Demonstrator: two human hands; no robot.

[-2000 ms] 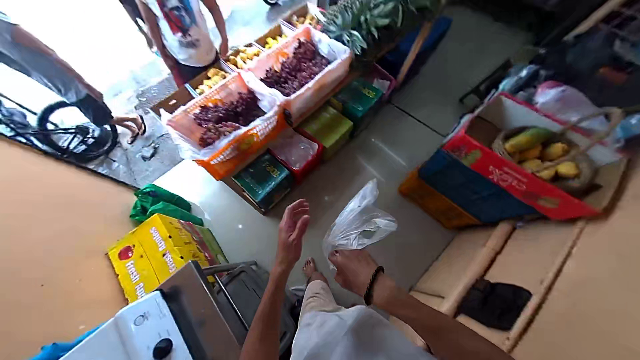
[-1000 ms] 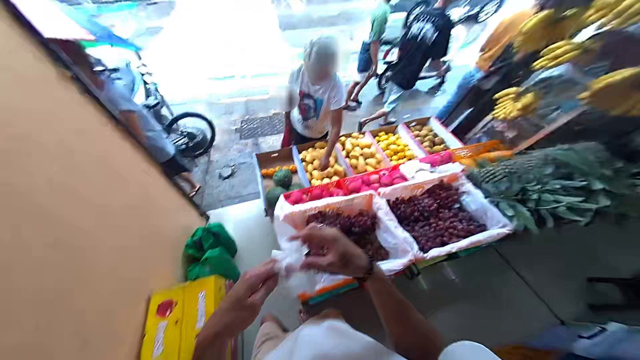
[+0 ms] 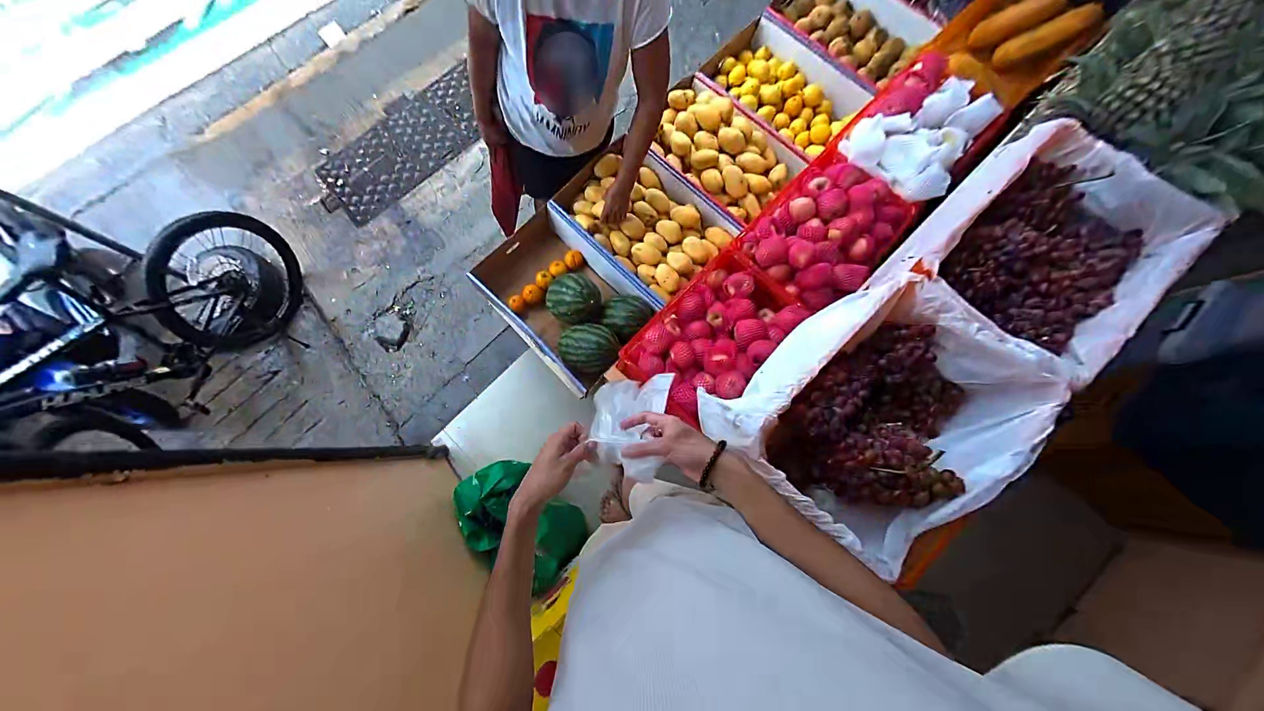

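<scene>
Between my hands is a thin, translucent plastic bag (image 3: 624,415), close to a red crate of apples in foam nets (image 3: 721,336). My left hand (image 3: 558,464) pinches the bag's left edge between thumb and fingers. My right hand (image 3: 671,439), with a dark bead bracelet at the wrist, has its fingers at the bag's right side. Just right of my right hand lie red grapes (image 3: 869,415) in a box lined with white plastic. A green plastic bag (image 3: 533,523) rests below my left hand.
A person (image 3: 568,79) stands across the stall, one hand on yellow mangoes (image 3: 652,232). Watermelons (image 3: 588,346) fill part of a cardboard box. An orange-tan wall (image 3: 237,583) is at left, with a bicycle wheel (image 3: 223,280) beyond. Pineapples (image 3: 1165,89) are at upper right.
The view has swung from the shop floor to the fruit display and street. The bag hung from my right hand at first; now both hands are on it. The other person's hand remains at the mangoes.
</scene>
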